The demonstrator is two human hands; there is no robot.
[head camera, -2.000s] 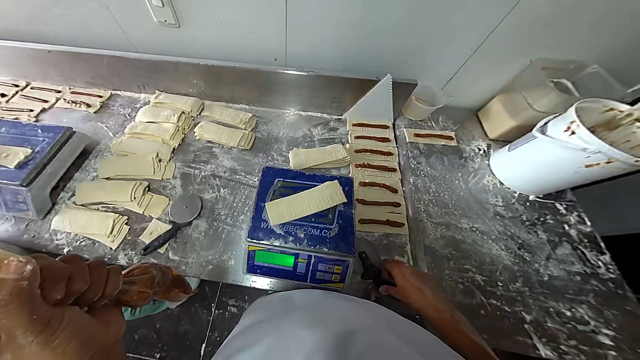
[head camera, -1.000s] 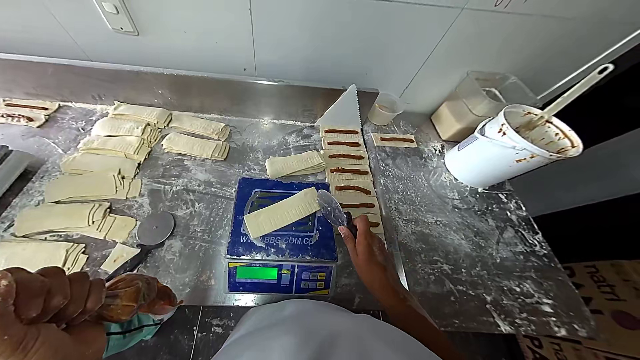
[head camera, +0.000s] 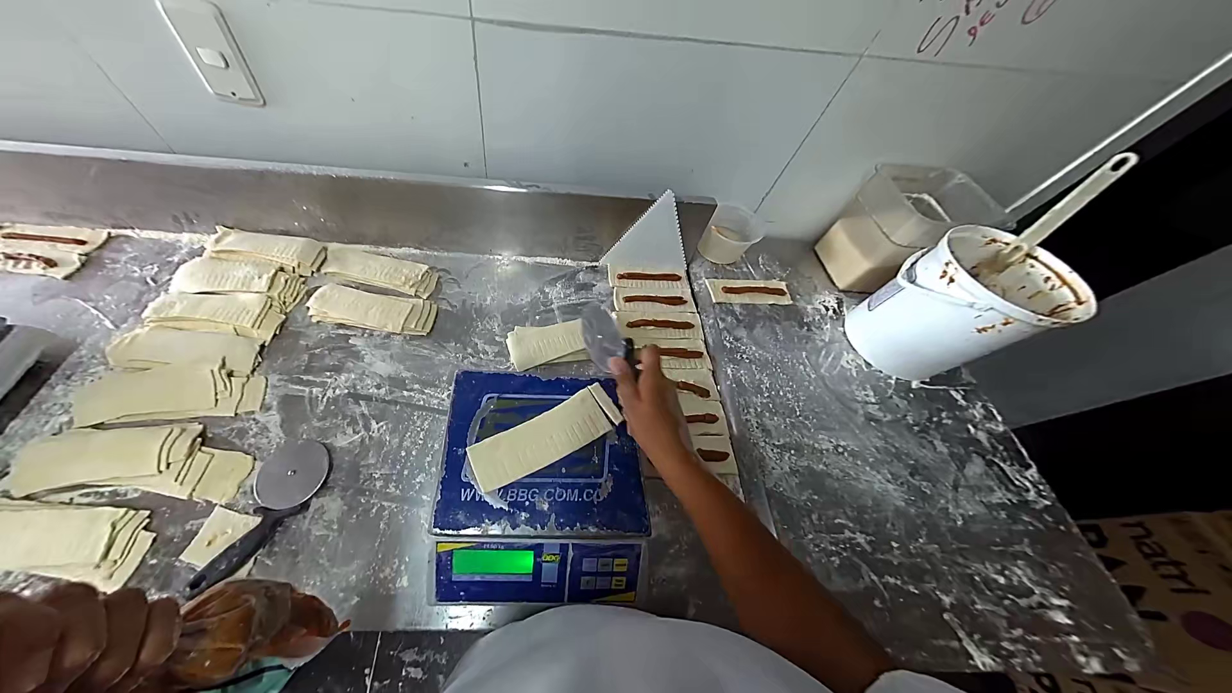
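Observation:
My right hand (head camera: 654, 409) grips the black handle of a wheel cutter (head camera: 604, 339), raised over the gap between a dough stack (head camera: 547, 345) and a column of dough strips with brown filling (head camera: 659, 324). Below it, a cut dough strip (head camera: 539, 441) lies slanted on the blue scale (head camera: 549, 520), with a narrow piece at its right end. My left hand (head camera: 82, 635), at the lower left edge, is closed on a plastic piping bag of brown filling (head camera: 245, 630). Another wheel cutter (head camera: 292, 474) lies near a small dough piece (head camera: 219, 537).
Stacks of dough strips (head camera: 188, 346) cover the left of the floured steel table (head camera: 866, 539). A toothed scraper (head camera: 652, 236) and a plastic cup (head camera: 729, 234) stand at the back. A white bucket (head camera: 934, 322) with a utensil and a clear container (head camera: 876, 231) are at the right.
My right hand has lifted the wheel cutter from beside the scale, over the strip, then away toward the back. The strip now shows a narrow cut end. The view has shifted.

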